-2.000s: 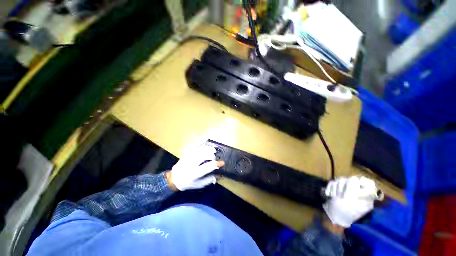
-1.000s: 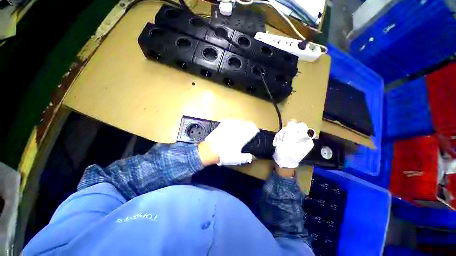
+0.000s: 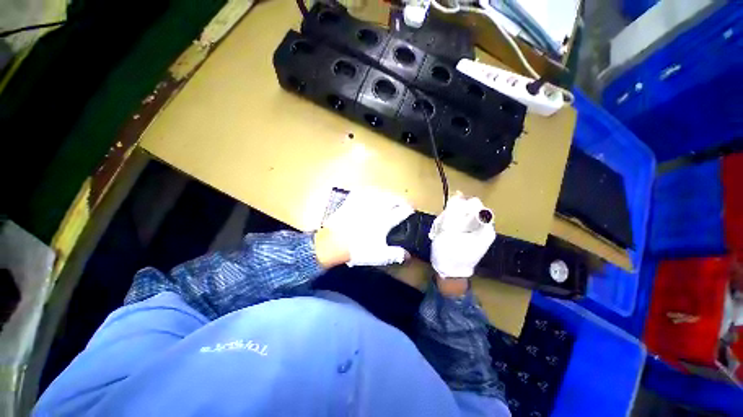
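Observation:
A black power strip (image 3: 509, 259) lies along the front edge of the tan board (image 3: 269, 147), mostly covered by my hands. My gloved left hand (image 3: 367, 228) lies over its left part and grips it. My gloved right hand (image 3: 462, 236) is closed around a whitish handled test plug (image 3: 485, 217) over the middle of the strip. A thin black cord (image 3: 440, 159) runs to this hand. The plug's lower tip is hidden. At the right end sits a black test socket box (image 3: 560, 271) with a round pale face.
Finished-looking black power strips (image 3: 391, 89) lie side by side at the back, with a white extension strip (image 3: 509, 84) behind them. Blue bins (image 3: 607, 354) with black pieces stand at the right. Red bins (image 3: 688, 305) are farther right. A green conveyor (image 3: 90, 89) runs at the left.
My right hand has moved left from the strip's right end to its middle. My left hand has moved from the strip's left end onto its top. The view has also shifted.

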